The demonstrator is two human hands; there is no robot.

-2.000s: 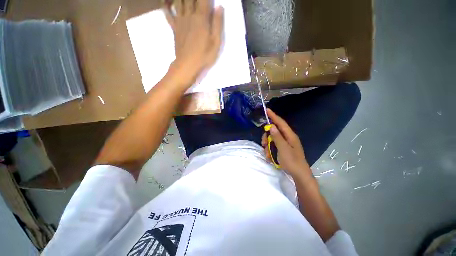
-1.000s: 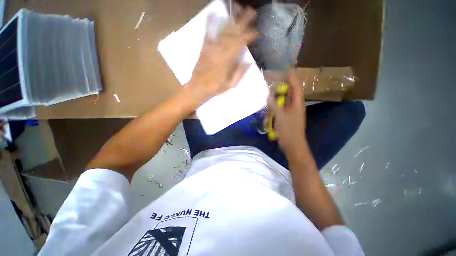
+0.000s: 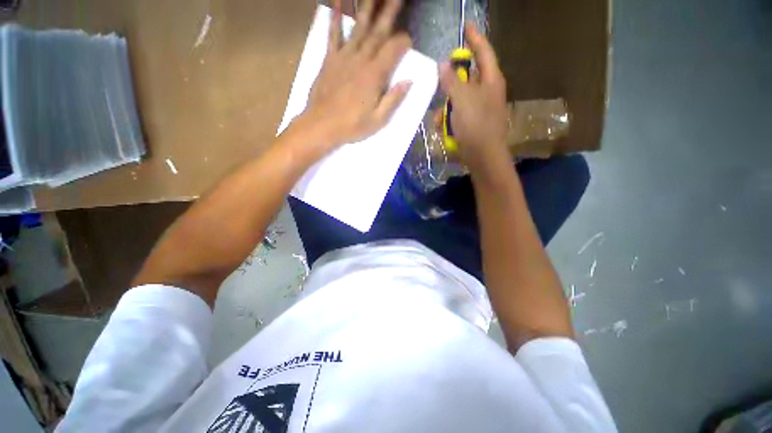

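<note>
A solar panel (image 3: pixel 364 173) lies white side up at the table's front edge, turned at an angle, with its near corner out over my lap. My left hand (image 3: pixel 360 84) lies flat on it with the fingers spread, pressing from above. My right hand (image 3: pixel 476 110) is closed around the yellow-and-black handle of a cutter (image 3: pixel 460 56). The thin blade points away from me, to the right of the panel's far right corner, over the carton. The blade tip is cut off by the top edge of the picture.
A stack of panels (image 3: pixel 74 110) stands on the brown table (image 3: pixel 212 101) at the left. The open carton (image 3: pixel 554 59) is at the right, with whitish trimmings (image 3: pixel 429 30) inside and a taped flap (image 3: pixel 539 120). Thin slivers (image 3: pixel 592 243) lie on the floor.
The panel has turned and its near corner has come over my lap. My right hand has moved the cutter forward and up beside the panel's right side. My left hand has stayed on the panel.
</note>
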